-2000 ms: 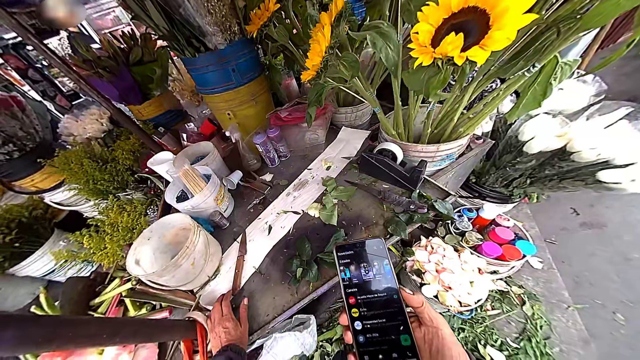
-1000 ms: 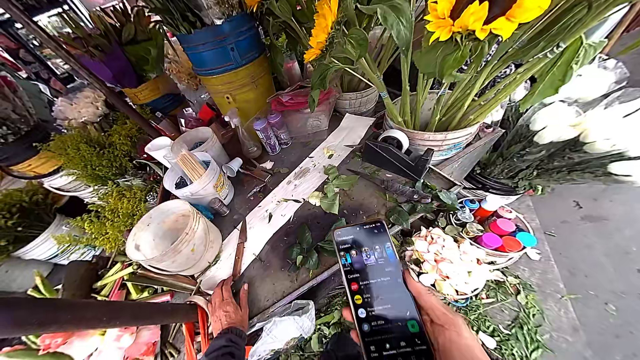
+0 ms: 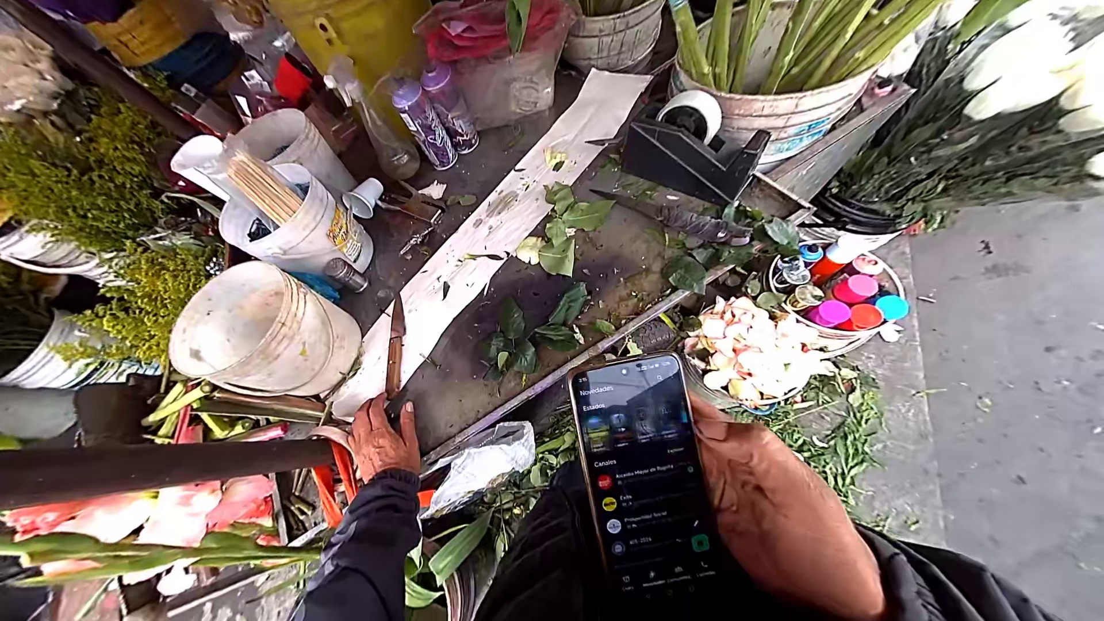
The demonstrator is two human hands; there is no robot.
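A smartphone with a lit screen is upright in my right hand, the thumb along its right edge. My left hand rests on the near left corner of the work table, fingers apart, by the end of a wooden-handled knife. Whether the fingertips touch the handle I cannot tell. The knife lies on a long white strip that runs across the table. Green leaves are scattered on the strip and the table top.
White plastic buckets stand left, one with wooden sticks. Spray cans, a black tape dispenser and a bucket of stems stand at the back. Right are petals and colored-lid containers. A dark pole crosses at left.
The view has tilted down, so the sunflower heads seen earlier are out of frame. My left hand stays at the table corner, and my right hand still holds the phone.
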